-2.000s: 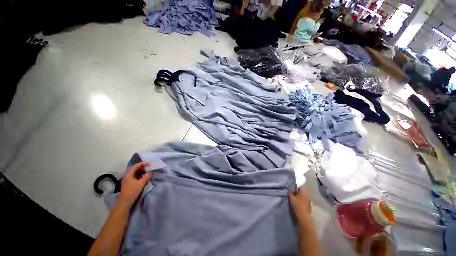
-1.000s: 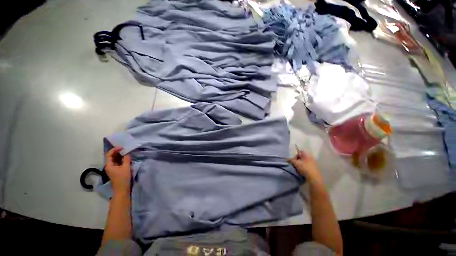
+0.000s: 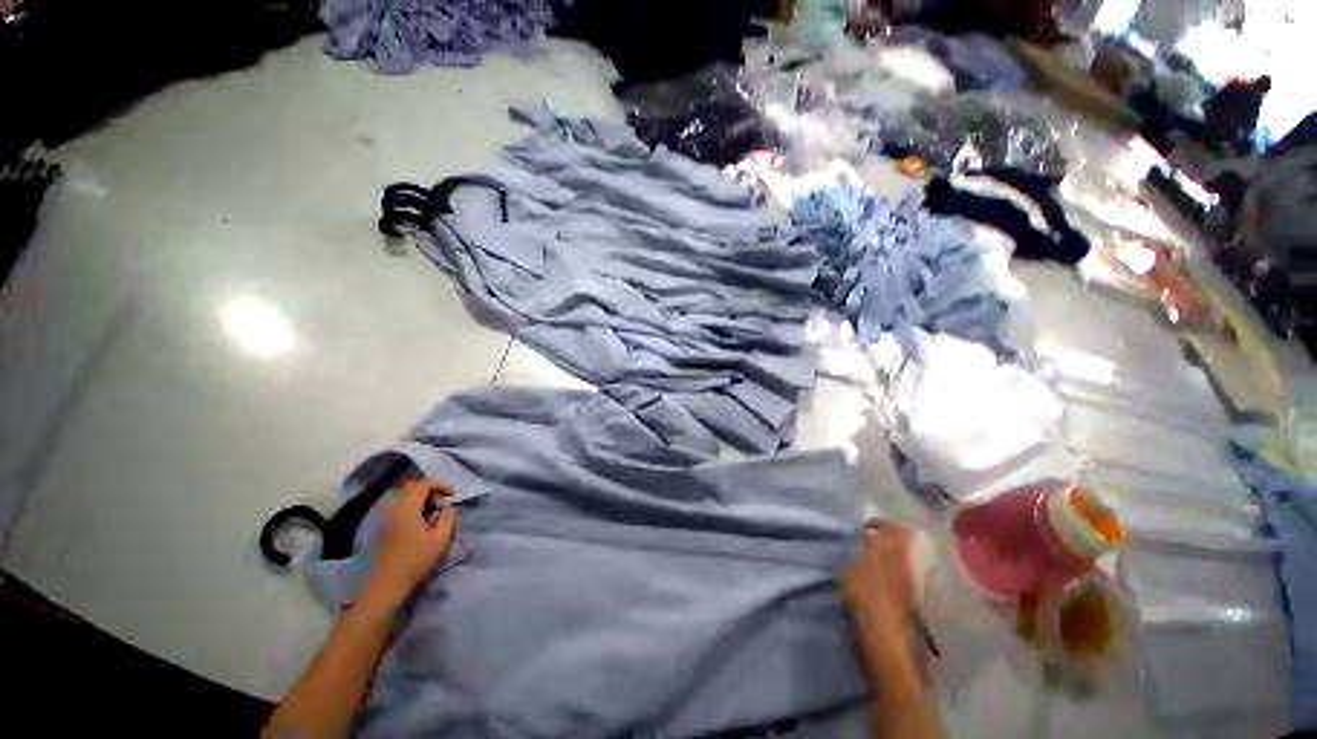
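A blue-grey shirt [image 3: 636, 592] lies on the glossy white table, collar to the left. A black hanger [image 3: 347, 523] shows in its open collar, hook pointing left. My left hand [image 3: 416, 534] pinches the shirt at the collar. My right hand [image 3: 884, 578] is at the shirt's hem on the right; it is blurred, and its grip on the cloth is unclear. A thin dark tool [image 3: 929, 632] shows beside my right hand.
Stacked shirts on black hangers [image 3: 636, 267] lie beyond. To the right are blue-grey strips [image 3: 910, 260], white crumpled cloth [image 3: 975, 412], a pink jar [image 3: 1018, 537], an amber container [image 3: 1086, 618] and clear plastic. Black garments [image 3: 1011, 214] lie farther back.
The view has tilted up again. The collar has opened, showing more of the hanger. The placket edge, straight between my hands a second ago, is less distinct. My right hand has turned.
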